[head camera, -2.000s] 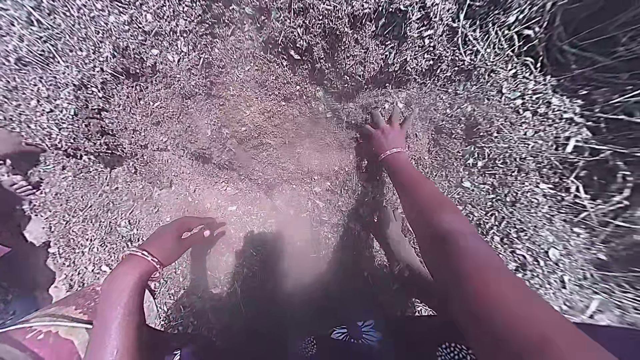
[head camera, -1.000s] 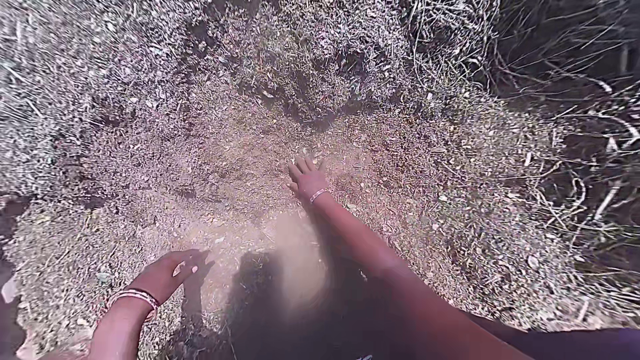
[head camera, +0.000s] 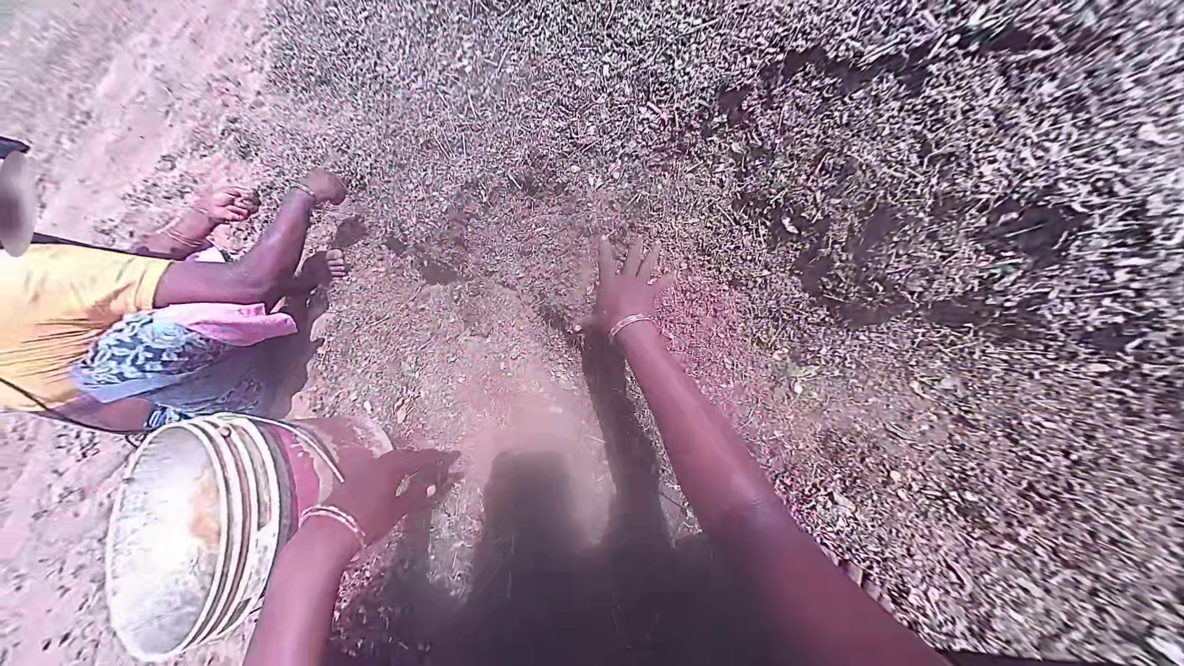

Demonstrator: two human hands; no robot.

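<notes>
My right hand [head camera: 631, 291], a bangle at its wrist, is spread with fingers apart over dry plant litter [head camera: 518, 222] near the middle of the view. Nothing shows in it. Lower left, my left hand [head camera: 393, 490], also with a bangle, hovers beside a ridged plastic bucket [head camera: 222, 518]. Its fingers are partly curled and seem empty; whether it touches the bucket cannot be told. The bucket lies on its side, its mouth facing left. Dust hangs over the ground between my hands, and my shadow falls below them.
At the left another person in a yellow top [head camera: 83, 287] crouches, one hand [head camera: 324, 185] near the litter and a bare foot beside it. Bare soil [head camera: 111, 102] borders the litter at upper left. Thicker dry plants [head camera: 980, 185] fill the right side.
The view has swung left, bringing the bucket and most of the other person into sight. My right hand has moved over the litter, its fingers spread. My left hand remains low at the left.
</notes>
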